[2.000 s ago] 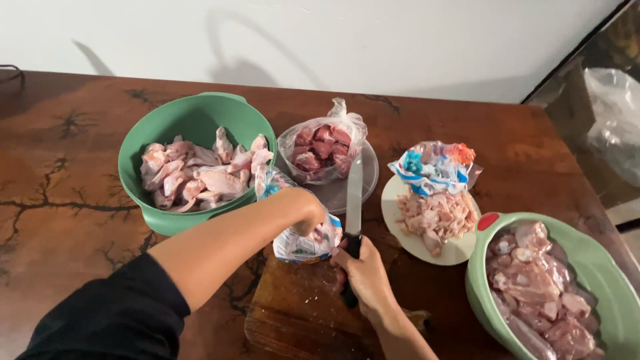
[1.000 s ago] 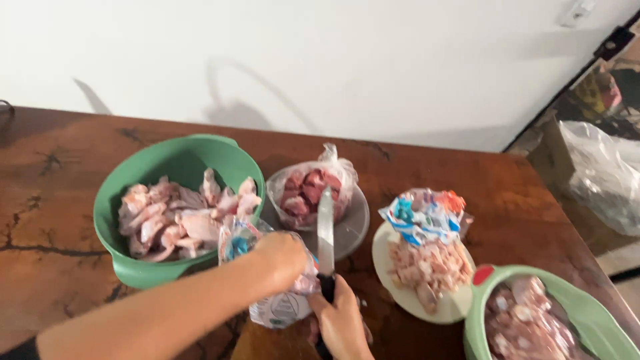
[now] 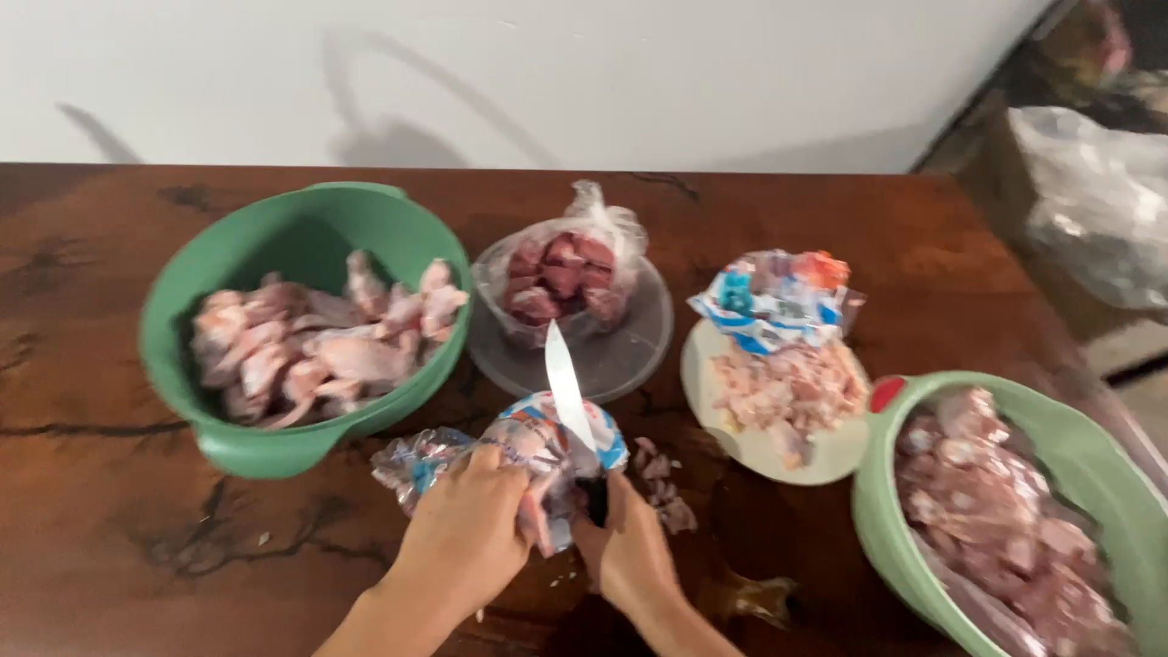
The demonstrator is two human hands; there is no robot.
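Note:
My left hand grips a printed plastic bag with raw poultry partly showing at its opening. My right hand is closed around the black handle of a kitchen knife, whose blade points away from me over the bag. Small raw meat scraps lie on the wooden table just right of the bag. Beyond the knife tip, a clear bag of red meat chunks rests on a translucent round lid.
A dark green bowl of raw chicken pieces stands left. To the right are a pale plate of chopped meat with a printed plastic bag at its far edge, and a light green bowl of raw meat. The wall rises behind the table.
My left hand has drawn back from over the bag's opening to its near left side, and raw poultry now shows there. The knife is still in my right hand.

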